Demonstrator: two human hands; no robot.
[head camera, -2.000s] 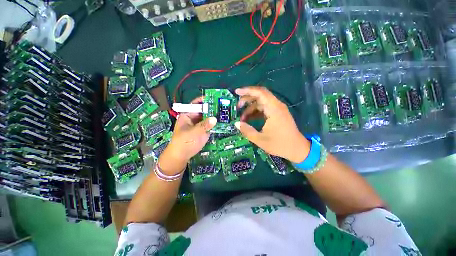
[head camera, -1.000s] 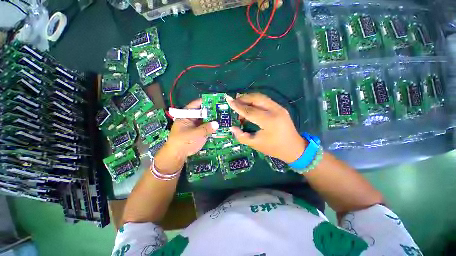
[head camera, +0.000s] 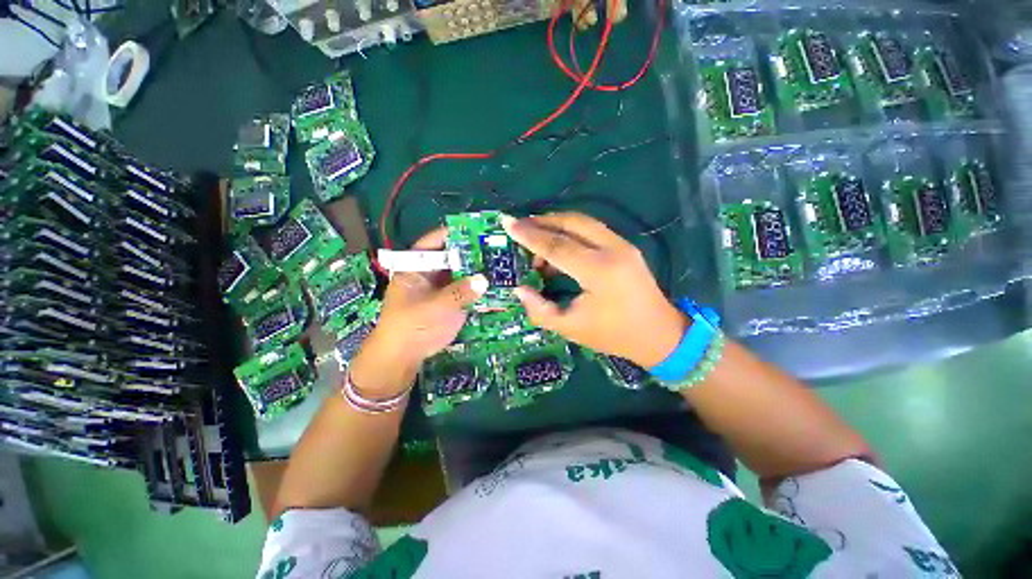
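Observation:
A green circuit board (head camera: 461, 231) with a dark display is held up over the mat at the centre. My left hand (head camera: 424, 311) grips its left and lower edge, thumb on the front. My right hand (head camera: 594, 277) is at its right side, fingertips at the upper right corner and thumb at the lower right edge. A white connector piece (head camera: 414, 261) sticks out left of the board, beside a red lead (head camera: 444, 160). More boards (head camera: 536, 372) lie just below the hands. What lies behind the held board is hidden.
Several boards (head camera: 291, 238) lie on the mat at left, beside a black rack (head camera: 204, 464) filled with boards. A clear blister tray (head camera: 837, 305) with boards is at right. Instruments (head camera: 360, 25) stand at the back. A tape roll (head camera: 125, 75) is top left. An open carton (head camera: 407, 489) is below the bench edge.
My right fingertips have closed in from beside the board onto its right edge. The board and hands have shifted slightly in view. The left hand keeps its grip.

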